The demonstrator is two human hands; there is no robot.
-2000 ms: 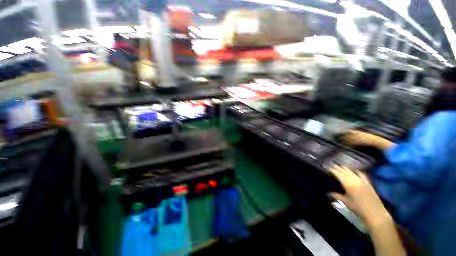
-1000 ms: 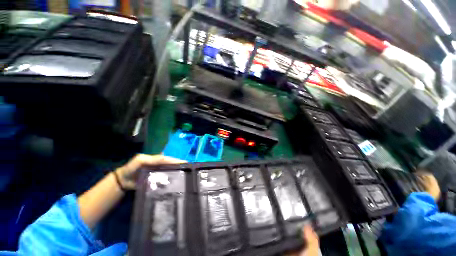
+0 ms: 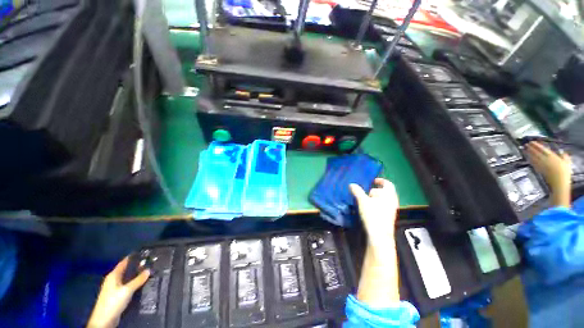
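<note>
A black foam tray [image 3: 173, 282] lies below the bench edge with several open phone bodies [image 3: 247, 278] in its slots. My left hand [image 3: 120, 289] is at the tray's left end, its fingers over the edge beside the leftmost phone body. My right hand [image 3: 378, 205] reaches over the tray to the pile of dark blue film pieces [image 3: 339, 182]. Its thumb and fingers touch the pile's right side; whether they pinch a piece cannot be told. Light-blue film sheets [image 3: 266, 186] lie left of the pile, at the bench's front edge.
The press [image 3: 282, 70] stands behind the films, with an air hose [image 3: 142, 128] on its left. Stacked foam trays [image 3: 70, 134] are at left. Filled trays line the right [image 3: 477, 118]. A white back cover [image 3: 427, 262] lies lower right. Another person's hand [image 3: 552, 168] reaches in at right.
The tray of phone bodies, held in both my hands a second ago, is now down below the bench edge. My right hand has left it and moved up to the dark blue films.
</note>
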